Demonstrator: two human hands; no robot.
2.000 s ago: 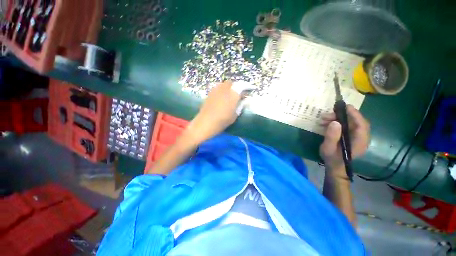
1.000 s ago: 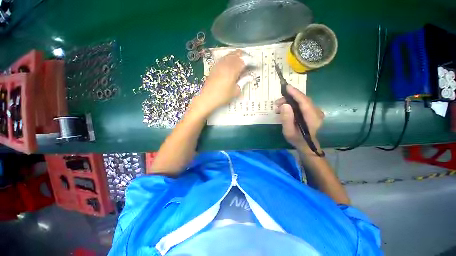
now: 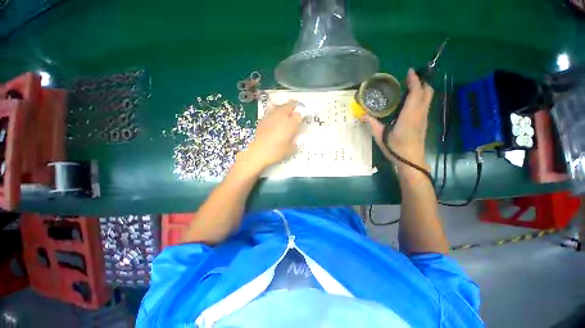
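Note:
My left hand (image 3: 278, 132) is over the left half of a cream paper form (image 3: 321, 157), fingertips down near a few tiny parts (image 3: 317, 120); whether it pinches one cannot be told. White covers show at its fingertips. My right hand (image 3: 409, 125) holds a black soldering iron (image 3: 426, 72), its metal tip pointing up and away to the right. The thumb and fingers are spread around the near right side of a yellow tip cleaner cup (image 3: 380, 96) with grey bits inside; contact is unclear. A loose pile of tiny leaded components (image 3: 208, 138) lies left of the paper.
A clear fume hood (image 3: 327, 67) stands behind the paper. Copper-brown rings (image 3: 249, 86) lie beyond the pile, with a ring tray (image 3: 106, 106) farther left. A solder spool (image 3: 70, 177) and orange-red bins (image 3: 48, 134) are at left. A blue soldering station (image 3: 480, 110) with black cable is at right.
The view has shifted. My right hand has moved to the cup, and the iron has swung from over the paper to beyond the cup's right side. My left hand stays over the paper.

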